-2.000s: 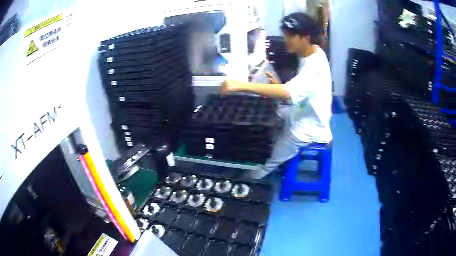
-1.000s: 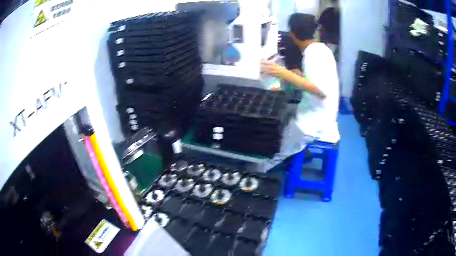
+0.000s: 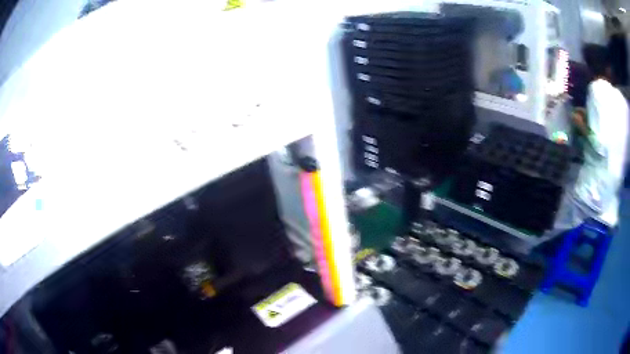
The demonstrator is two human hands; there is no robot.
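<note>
Neither of my hands is in the picture. Nearest in front of me is the white machine (image 3: 173, 90) with its dark opening. On the dark deck (image 3: 235, 325) lies a white and yellow warning label (image 3: 284, 304). A small fixture (image 3: 199, 275) shows blurred inside. A yellow-orange and pink strip (image 3: 323, 238) stands upright at the right edge of the opening. Right of the machine, a black tray (image 3: 449, 311) holds several silver-white round pieces (image 3: 467, 277) in its back and left pockets.
Tall black tray stack (image 3: 414, 90) behind the tray; a lower stack (image 3: 511, 183) stands right of it on a green-topped bench (image 3: 381, 222). A person in white (image 3: 604, 152) sits on a blue stool (image 3: 579, 261) at the right edge, by another white machine (image 3: 508, 104). Blue floor (image 3: 573, 332) lies lower right.
The view has swung left. The trays, stacks and seated person now stand further right in the picture, and more of the machine's opening shows. The black stacks at the far right have left the picture.
</note>
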